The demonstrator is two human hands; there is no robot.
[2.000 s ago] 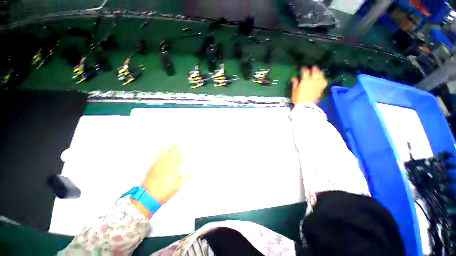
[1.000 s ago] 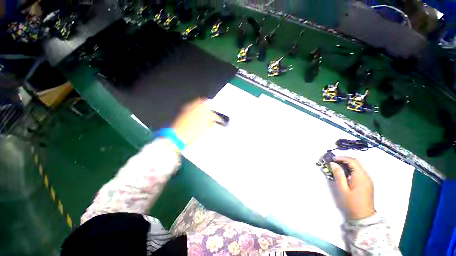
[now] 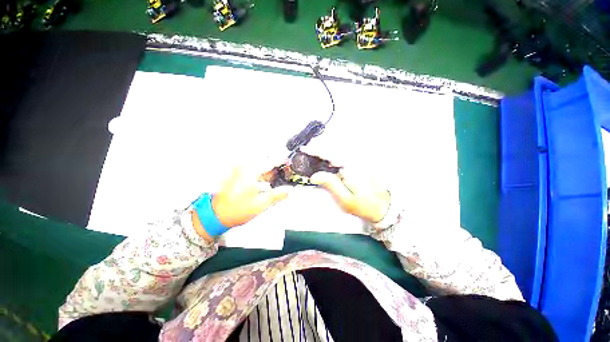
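My left hand (image 3: pixel 242 198), with a blue band on its wrist, holds a dark part at its fingertips; its shape is mostly hidden. My right hand (image 3: pixel 351 194) holds the black corded unit (image 3: pixel 306 163). The two hands meet over the white sheets, the parts close together or touching. A circuit board (image 3: pixel 297 179) with yellow pieces shows between the fingers. The coiled black cord (image 3: pixel 305 135) lies just beyond the unit, and its thin lead runs up to the whitish rail.
Several circuit boards (image 3: pixel 367 32) with black corded parts lie on the green belt (image 3: pixel 261 20) beyond the whitish rail (image 3: pixel 234 50). A black mat (image 3: pixel 60 127) is at left. Blue bins (image 3: pixel 568 180) stand at right. White sheets (image 3: pixel 401 133) cover the bench under my hands.
My view has swung back to the right. Both hands, apart before, have come together at the middle of the sheets, bringing the dark part and the corded unit with board together.
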